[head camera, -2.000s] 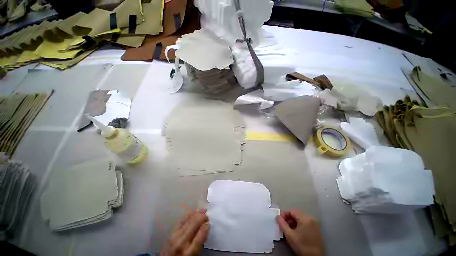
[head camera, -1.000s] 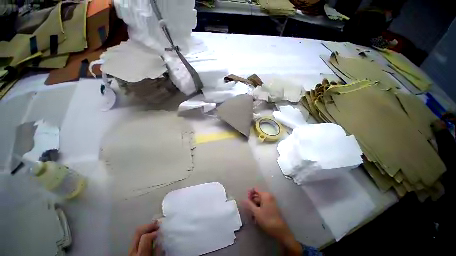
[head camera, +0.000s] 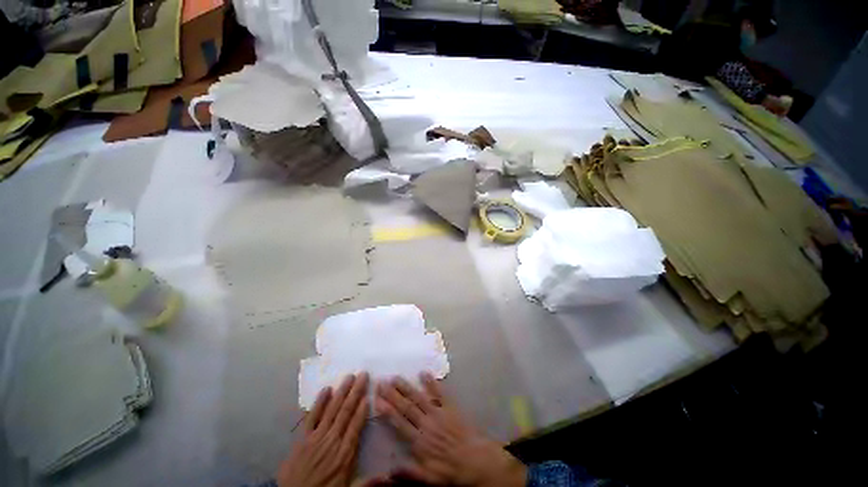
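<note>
A white backing piece (head camera: 371, 342) with notched edges lies flat in front of me; whether a panel lies under it is hidden. My left hand (head camera: 328, 433) rests flat on its lower left part, fingers extended. My right hand (head camera: 428, 428) rests flat on its lower right part, fingers slightly apart. Both hands hold nothing and cover the near edge. Ahead lie grey-beige cut panels (head camera: 290, 247). The glue bottle (head camera: 138, 293) lies at the left, above a stack of grey-beige panels (head camera: 81, 399).
A stack of white backing pieces (head camera: 590, 257) stands at the right, beside large olive-tan panels (head camera: 714, 228). A roll of tape (head camera: 502, 221) and scraps (head camera: 445, 193) lie centrally. A strapped white bundle (head camera: 305, 48) stands behind. Part of another person (head camera: 752, 81) shows at far right.
My view has turned right since the earliest frame. Both hands have moved from the side edges onto the white piece and now lie flat with fingers spread, close together.
</note>
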